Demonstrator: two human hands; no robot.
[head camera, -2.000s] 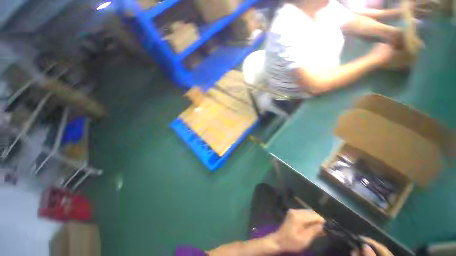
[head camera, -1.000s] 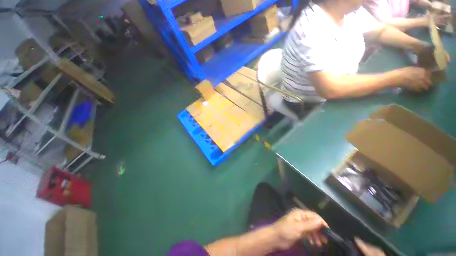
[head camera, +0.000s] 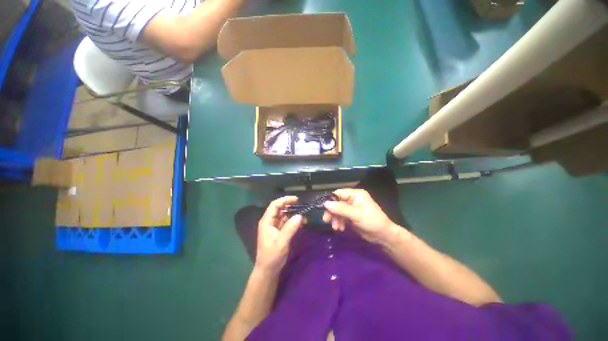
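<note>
A black cable bundle (head camera: 308, 205) is held between both hands over the lap, below the table edge. My left hand (head camera: 275, 230) grips its left end between thumb and fingers. My right hand (head camera: 353, 212) grips its right end. A small open brown carton (head camera: 259, 148) lies on the green table at its front edge, its tall lid (head camera: 287, 74) folded up and back. Black cables (head camera: 310, 124) and shiny white items (head camera: 277, 141) lie inside it. Any tie on the bundle is too small to tell.
A cream pipe (head camera: 493, 83) slants beside a larger open carton (head camera: 445, 142) at the right. A person in a striped shirt (head camera: 137, 33) sits at the upper left. Cartons (head camera: 127, 190) lie on a blue pallet (head camera: 120, 241) at the left.
The view has swung right and down, so the small carton now shows ahead and both hands are in full view. The hands still hold the cable bundle.
</note>
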